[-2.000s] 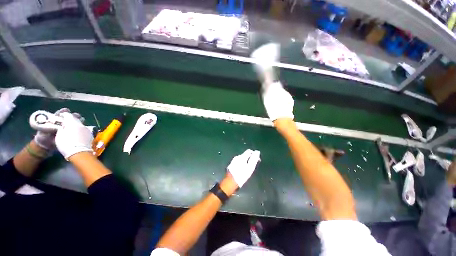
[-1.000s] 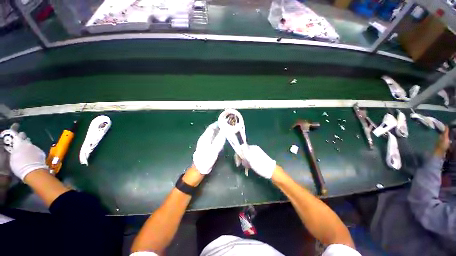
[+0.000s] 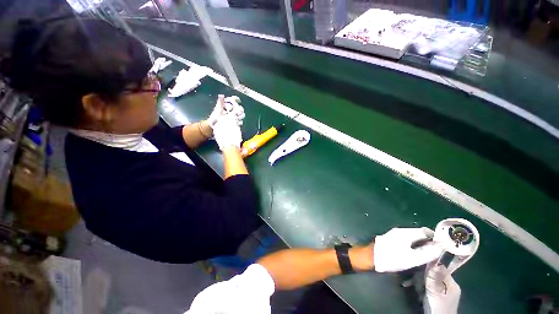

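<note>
A white arm housing (image 3: 472, 241) with an open round hub, dark and metallic inside, is at the lower right, held over the bench. My left hand (image 3: 404, 248), in a white glove, is at the left of the hub, its fingertips against the housing. My right hand (image 3: 442, 295), also gloved, appears below the hub at the narrow part of the housing. It is cut off by the bottom edge, so its fingers are hard to make out.
A person sits at the left, gloved hands (image 3: 228, 126) around a white part. A yellow-orange screwdriver (image 3: 260, 141) and another white arm housing (image 3: 288, 147) lie on the green bench (image 3: 343, 190). A pale strip (image 3: 392, 160) divides the surface. A loaded tray (image 3: 374, 44) stands beyond.
The view has swung left, bringing the neighbour into full sight and putting the hammer and right-hand parts out of view. The held housing now appears lower right, still with my hands.
</note>
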